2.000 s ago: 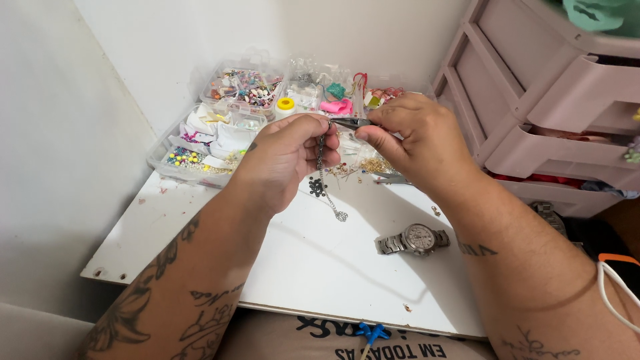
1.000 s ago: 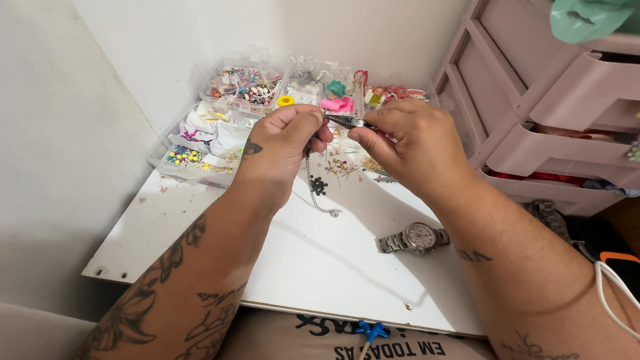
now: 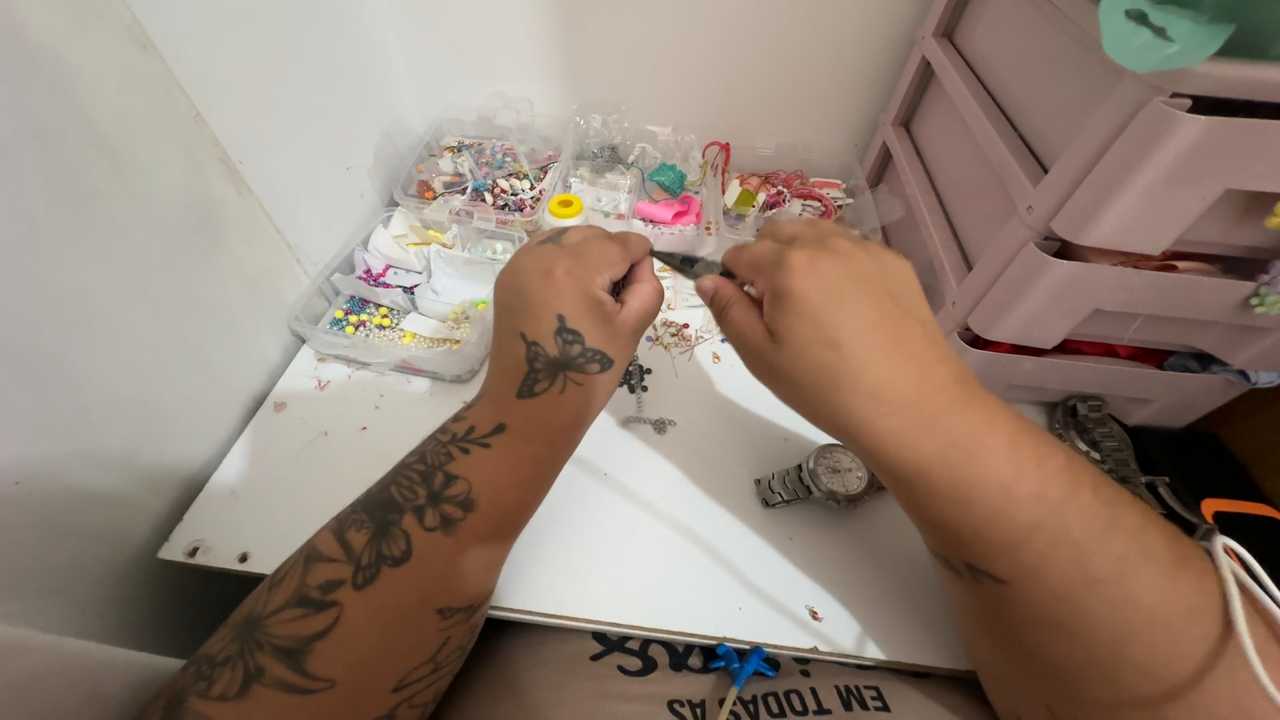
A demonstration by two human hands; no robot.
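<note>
My left hand (image 3: 580, 290) is closed with its back turned to the camera, pinching something small and dark that its fingers mostly hide. Below that hand a thin metal chain (image 3: 640, 405) reaches the white board, beside a cluster of black beads (image 3: 635, 376). In my right hand (image 3: 825, 300) is a pair of pliers (image 3: 690, 264), whose dark narrow tips meet the left fingertips. Whether the jaws grip anything cannot be seen. Loose gold-coloured findings (image 3: 678, 338) lie on the board behind the hands.
Clear plastic boxes of beads (image 3: 480, 180) and cords (image 3: 790, 195) stand against the wall, with a yellow-topped spool (image 3: 566, 210) among them. A metal wristwatch (image 3: 838, 474) lies near my right forearm on the white board (image 3: 640, 560). Pink plastic drawers (image 3: 1120, 190) rise at the right.
My left hand has rolled over, so its back and butterfly tattoo now face the camera. The pliers remain at the left fingertips. More of the chain's lower end now rests on the board.
</note>
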